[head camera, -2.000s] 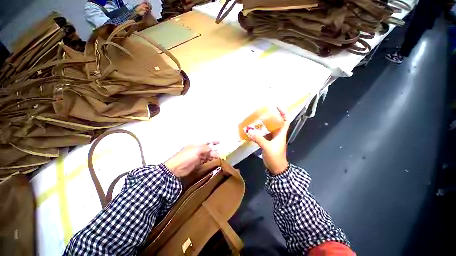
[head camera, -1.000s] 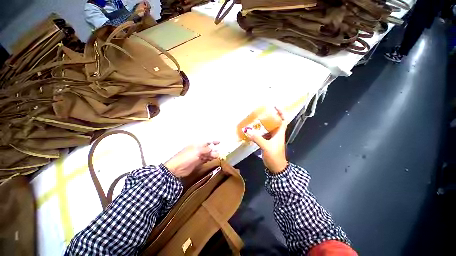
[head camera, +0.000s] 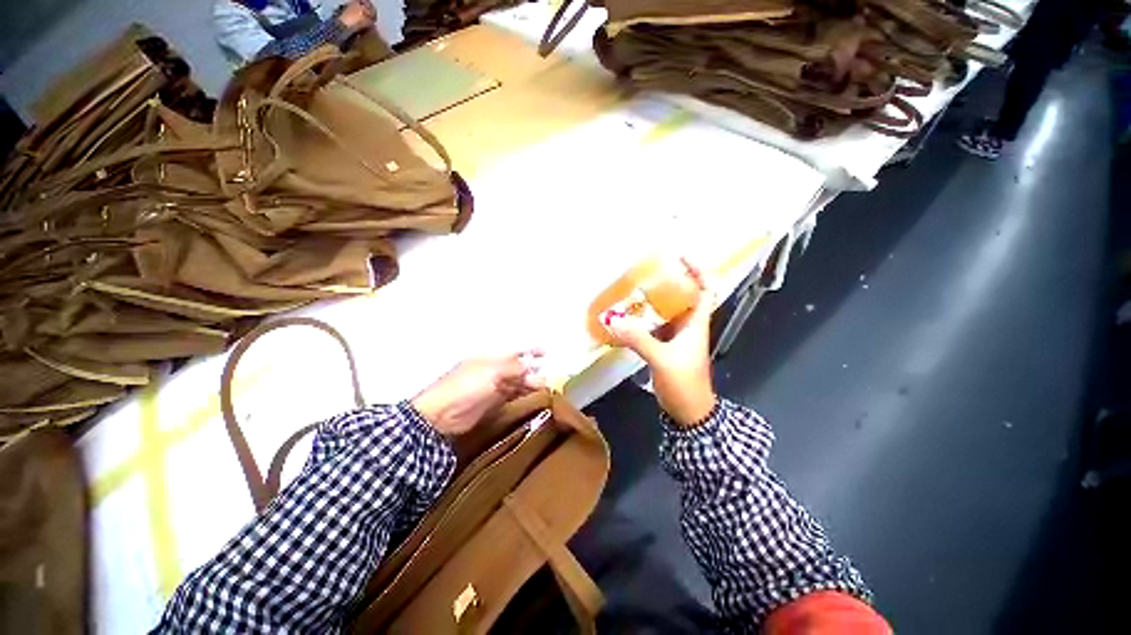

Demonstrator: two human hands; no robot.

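Observation:
A brown handbag (head camera: 496, 533) leans against the table's near edge, its zipper opening facing up and a small gold clasp on its front. My left hand (head camera: 478, 393) is at the far end of the zipper, fingertips pinched on a small light piece, probably the zipper end; glare blurs it. My right hand (head camera: 676, 354) holds an orange glue bottle (head camera: 647, 298) tilted, its lower left end towards my left fingertips. The nozzle is lost in the glare over the white table.
Heaped brown bags (head camera: 186, 236) lie on the left of the white table (head camera: 546, 223), more stacked bags (head camera: 769, 62) at the back right. A green board (head camera: 422, 87) lies on a cardboard sheet (head camera: 533, 87). One person sits at the back; another's legs show on the dark floor at right.
My hands and the handbag stay almost in place. The bottle has tilted very slightly in my right hand. The seated person at the back has shifted a little.

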